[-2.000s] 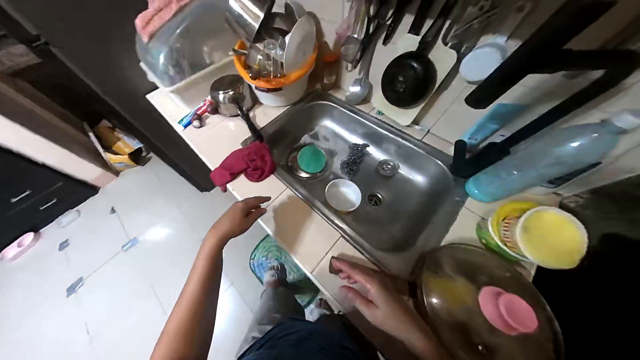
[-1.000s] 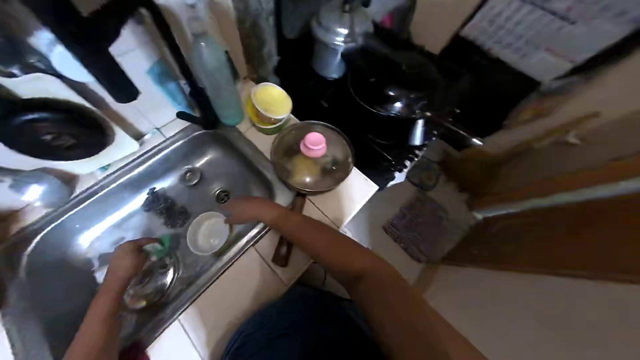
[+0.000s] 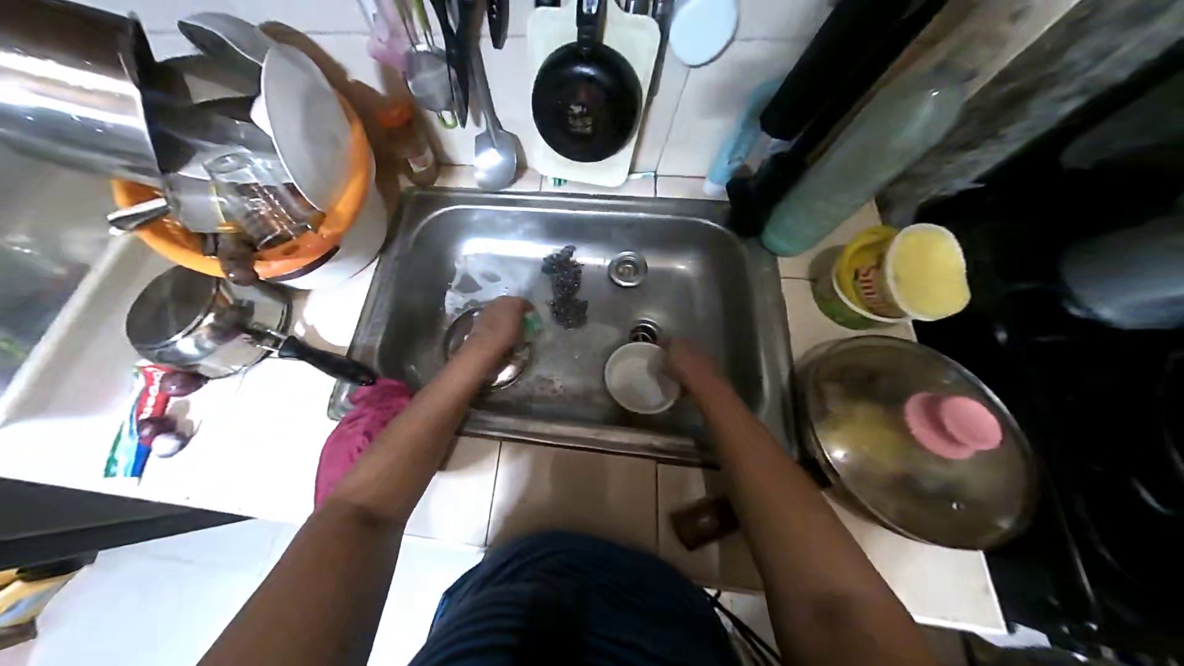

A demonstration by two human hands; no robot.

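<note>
In the stainless steel sink [image 3: 703, 268], my right hand [image 3: 692, 363] grips the right rim of a small white bowl [image 3: 638, 379]. My left hand [image 3: 499, 324] closes on a green scouring pad [image 3: 532, 324], mostly hidden under the fingers, over a round metal dish [image 3: 509, 370] at the sink's left. Between the hands lies a dark steel-wool-like clump [image 3: 564, 287]. A drain strainer [image 3: 627, 268] rests on the sink floor behind the drain hole [image 3: 645, 331], which is just behind the bowl.
Left of the sink stand an orange-rimmed basket [image 3: 347, 199] of dishes, a saucepan [image 3: 176, 319] and a magenta cloth [image 3: 356, 430]. To the right are a glass-lidded pan [image 3: 869, 462], stacked tubs [image 3: 860, 277] and a tall bottle [image 3: 860, 157]. Utensils and a small black frying pan [image 3: 587, 102] hang behind.
Two seconds ago both hands were outside the basin and the green pad lay in the metal dish. Now both hands are inside it, on pad and bowl. The view has swung right and back.
</note>
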